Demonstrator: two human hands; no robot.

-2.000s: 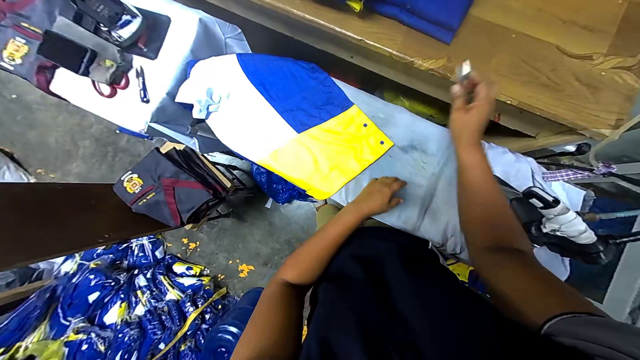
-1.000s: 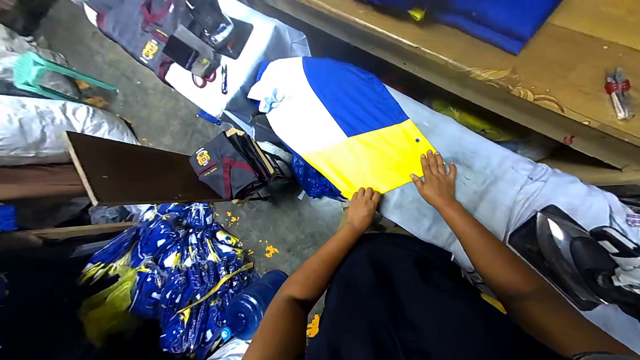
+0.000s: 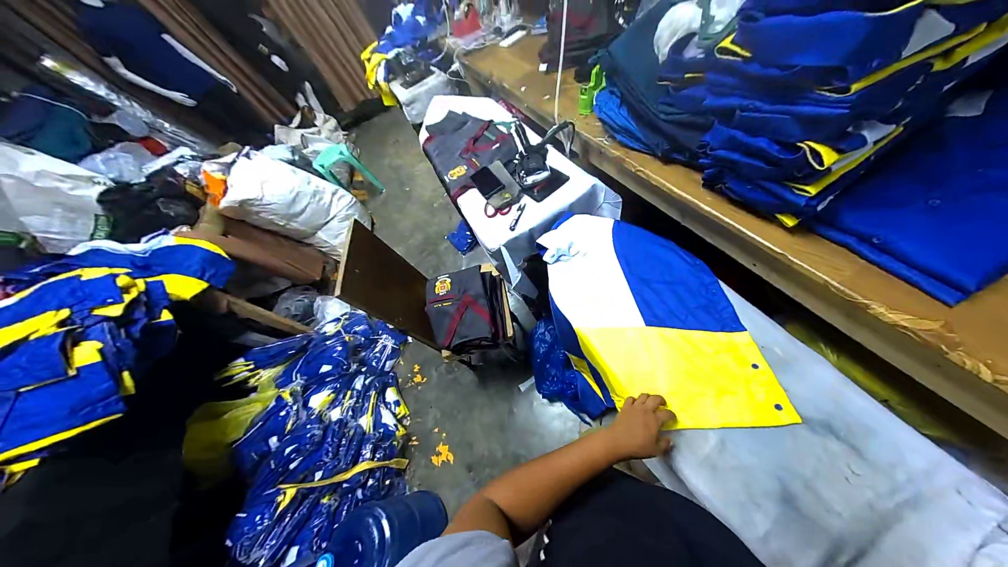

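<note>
A white, blue and yellow garment (image 3: 669,315) lies spread over the near end of the padded ironing board (image 3: 835,472), partly hanging off its left side. My left hand (image 3: 644,425) rests on the lower left corner of the yellow part, fingers bent over its edge; whether it pinches the cloth cannot be told. Two small dark dots show near the yellow part's right edge. My right hand is out of view. The steam iron seen earlier is also out of view.
A wooden table (image 3: 787,244) with stacked blue and yellow garments (image 3: 835,102) runs along the right. Ahead, a second board (image 3: 551,213) holds an iron (image 3: 531,165) and scissors (image 3: 498,210). Left are bagged garments (image 3: 339,425), a blue water jug (image 3: 390,528) and folded grey garments (image 3: 465,307).
The view has swung far to the left and up. My right hand, flat at the yellow edge a second ago, has left the view. My left hand stays at the yellow corner.
</note>
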